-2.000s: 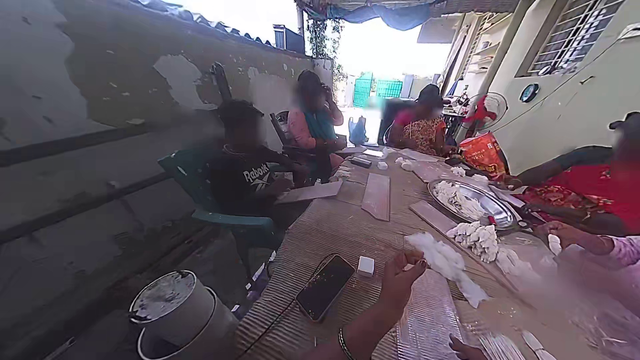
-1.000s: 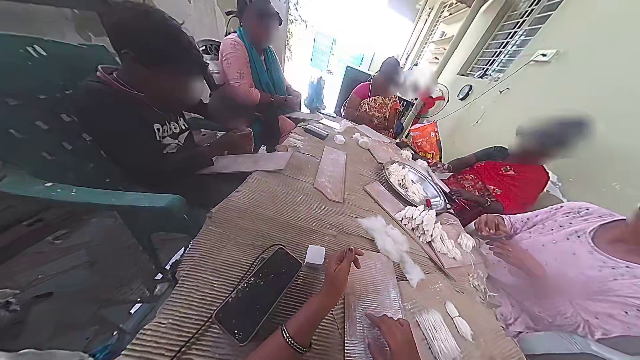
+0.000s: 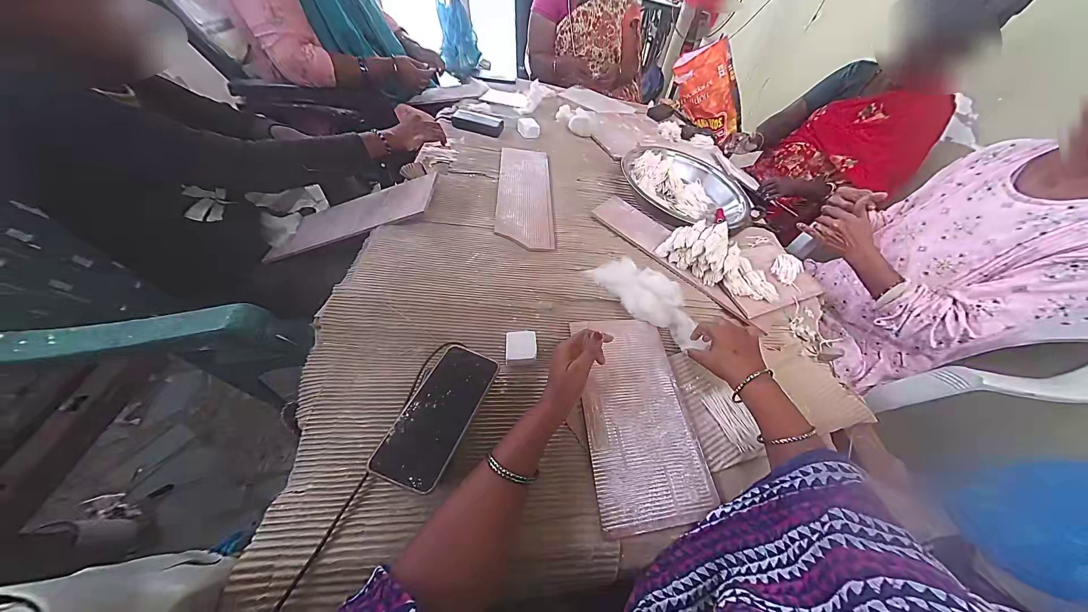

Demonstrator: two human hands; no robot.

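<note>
My left hand (image 3: 580, 365) hovers by the upper left edge of a ribbed clear board (image 3: 646, 433), its fingers curled together; whether a wisp of fibre is between them cannot be told. My right hand (image 3: 729, 347) has its thumb and fingertips on the lower end of a fluffy strip of white cotton (image 3: 639, 291) that lies beyond the board. Thin white cotton wicks (image 3: 727, 416) lie side by side to the right of the board, partly behind my right forearm. A small white block (image 3: 520, 347) is to the left of my left hand.
A smartphone (image 3: 435, 418) with a cable lies on the corrugated cardboard (image 3: 374, 340) at left. Bundled wicks (image 3: 714, 255) and a steel tray (image 3: 633, 174) of wicks stand at right. Another ribbed board (image 3: 524, 200) lies ahead. Several people sit around the table, one at right with hands (image 3: 850, 223) together.
My right hand has moved from the ribbed board up to the end of the cotton strip. The view has tilted down and come closer to the table.
</note>
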